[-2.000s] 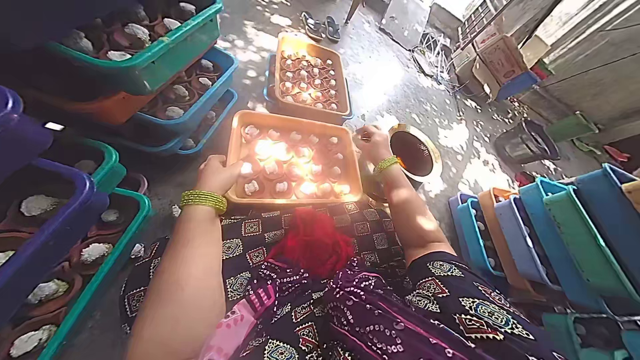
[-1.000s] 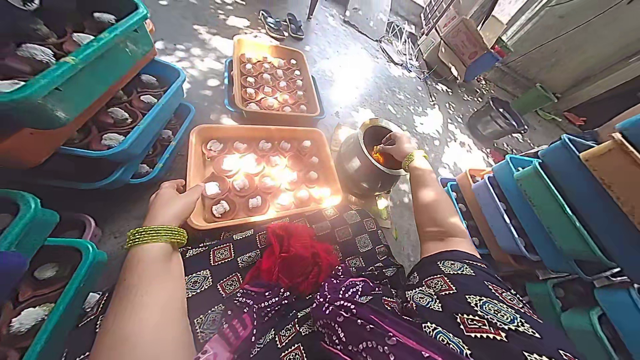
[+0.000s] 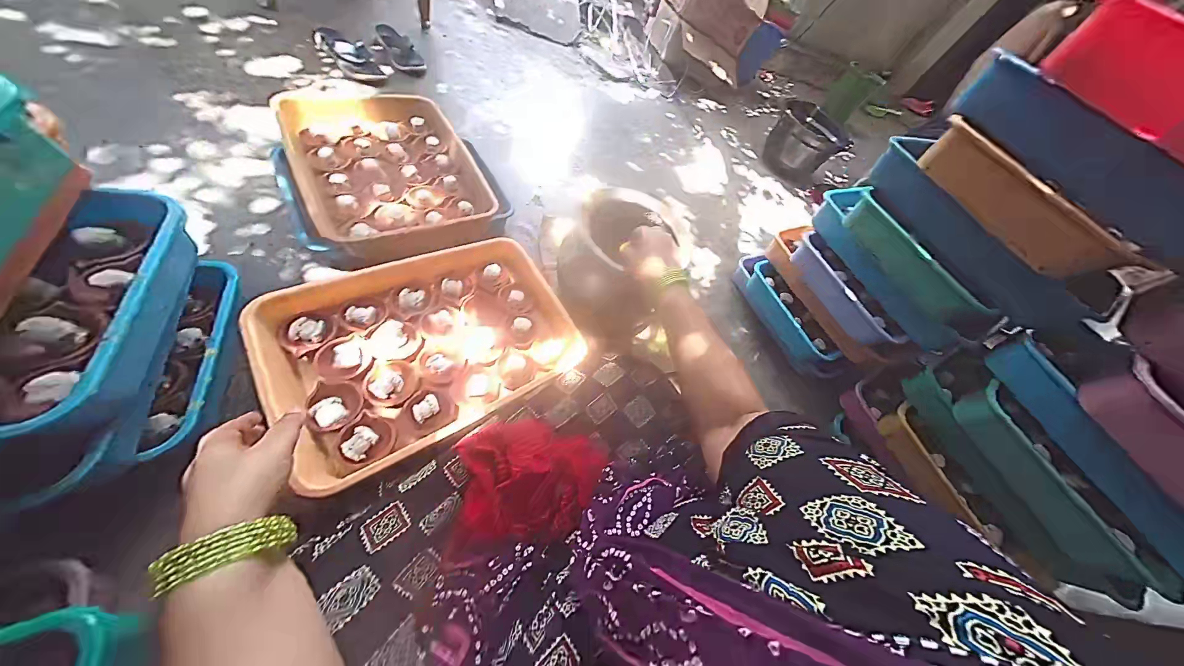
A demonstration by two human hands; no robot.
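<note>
An orange plastic tray (image 3: 268, 370) rests at my lap, holding rows of small clay cups (image 3: 387, 381), each with a white lump in it. My left hand (image 3: 242, 467) grips its near left corner, thumb over the rim. To the right of the tray stands a round metal pot (image 3: 601, 277). My right hand (image 3: 655, 254) is at the pot's mouth, blurred by glare; its fingers and anything in them cannot be made out. Beyond the tray, a second orange tray (image 3: 301, 185) of similar cups sits on a blue tray (image 3: 289, 208).
Stacked trays of cups, among them a blue tray (image 3: 171, 268), stand on the left. Many coloured trays, one a green tray (image 3: 916, 254), are stacked on the right. A dark bucket (image 3: 803, 139) stands behind, with sandals (image 3: 351, 54) on the floor at the back.
Two seconds ago my right hand was by the tray's far right corner; one second ago it was at the pot's mouth, where it remains. My left hand has kept hold of the tray.
</note>
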